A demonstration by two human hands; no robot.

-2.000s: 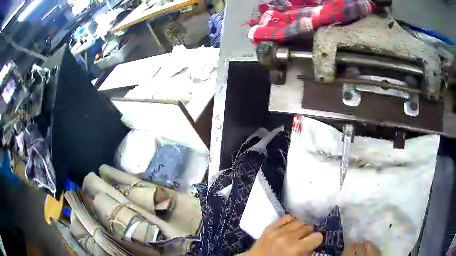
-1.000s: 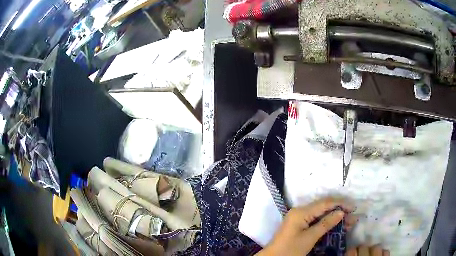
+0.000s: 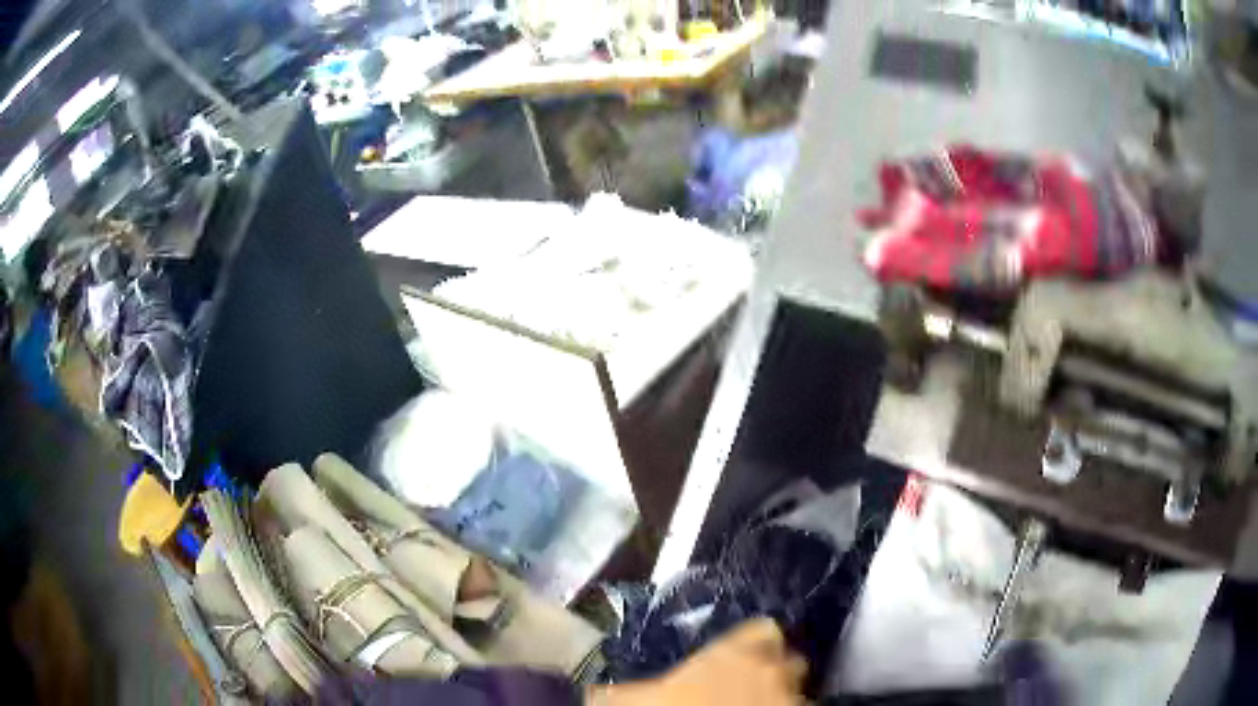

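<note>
My left hand (image 3: 720, 670) is blurred at the bottom edge, over the heap of dark patterned pieces (image 3: 786, 559); its fingers are unclear and I cannot tell whether it holds anything. My right hand is not visible. The narrow silver blade (image 3: 1014, 586) points down towards me over the stained white pad cloth (image 3: 890, 607), which has a red mark at its upper left. A dark blurred shape (image 3: 1032, 679) lies at the blade's lower end; I cannot tell what it is. The machine casting (image 3: 1104, 324) stands behind the blade above a dark metal plate.
A red plaid rag (image 3: 1014, 221) lies on top of the machine. Tied beige bundles (image 3: 359, 586) and a clear plastic bag (image 3: 504, 503) are at the lower left. White boards (image 3: 517, 379) stand left of the grey table edge (image 3: 717, 455). A large dark panel (image 3: 297, 317) stands further left.
The view has swung left and up, so the machine sits lower and further right. My left hand has left the blade's tip for the dark heap. My right hand's fingers have gone out of view.
</note>
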